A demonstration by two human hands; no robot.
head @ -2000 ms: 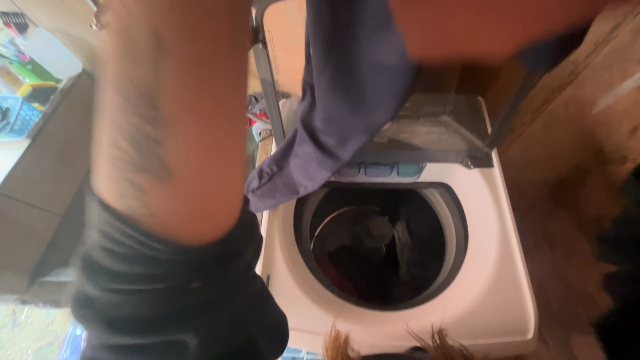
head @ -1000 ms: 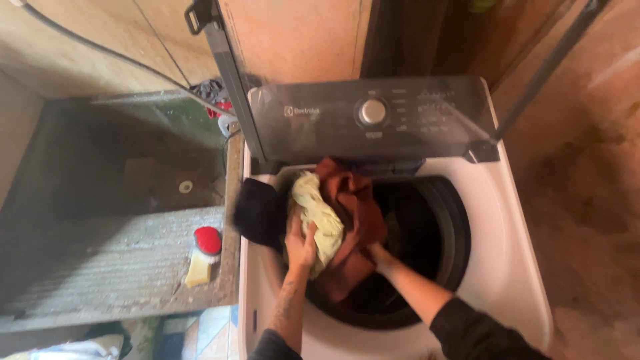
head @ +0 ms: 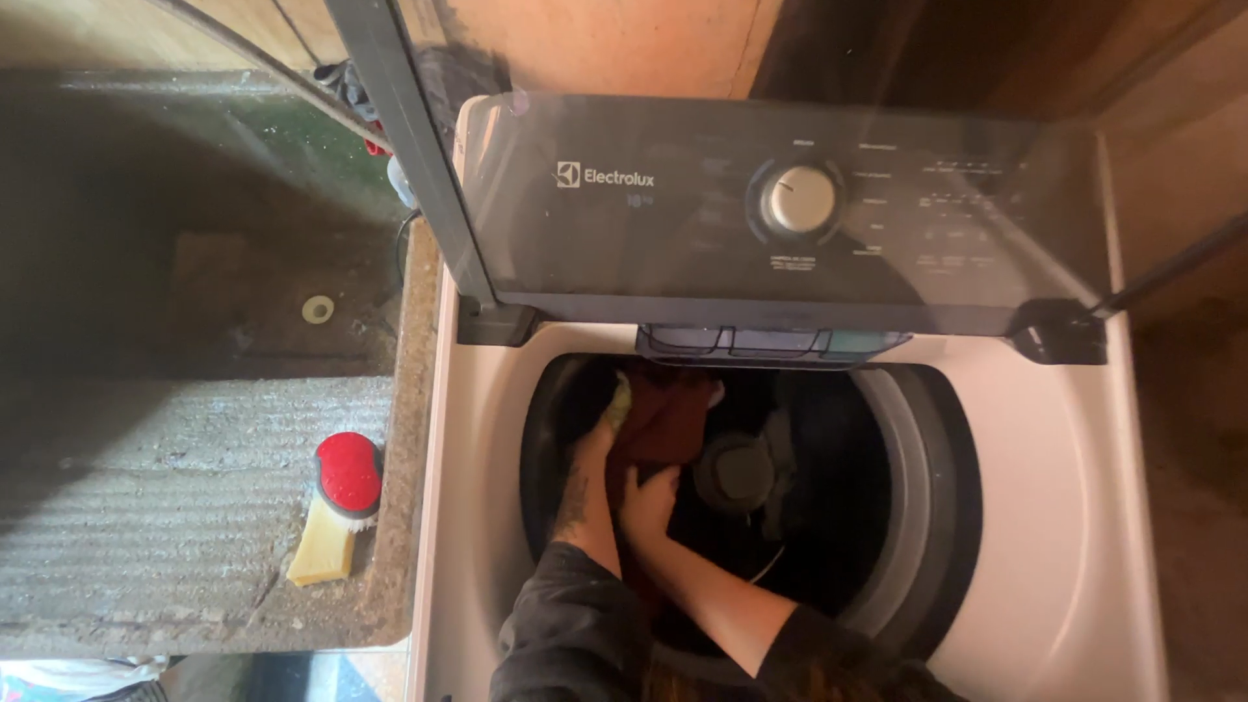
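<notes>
Both hands are down inside the drum of a white top-loading washing machine (head: 1043,468). My left hand (head: 603,439) is at the drum's left side, against a yellowish cloth (head: 621,395); its fingers are mostly hidden, so its grip cannot be told. My right hand (head: 648,497) touches the lower part of a dark red garment (head: 668,419), with its thumb and fingers partly in view. The garment lies left of the round agitator hub (head: 736,473). Other dark cloth in the drum is hard to make out.
The raised clear lid stands over the control panel with its knob (head: 801,199). A detergent drawer (head: 770,343) is at the drum's back edge. To the left is a concrete washtub (head: 414,390) with a ribbed washboard, a red scrub brush (head: 349,473) and a yellow soap bar (head: 324,551).
Both hands have gone down into the drum with the dark red and yellowish cloths, which were at the opening a second ago. The black cloth at the rim's left is no longer there.
</notes>
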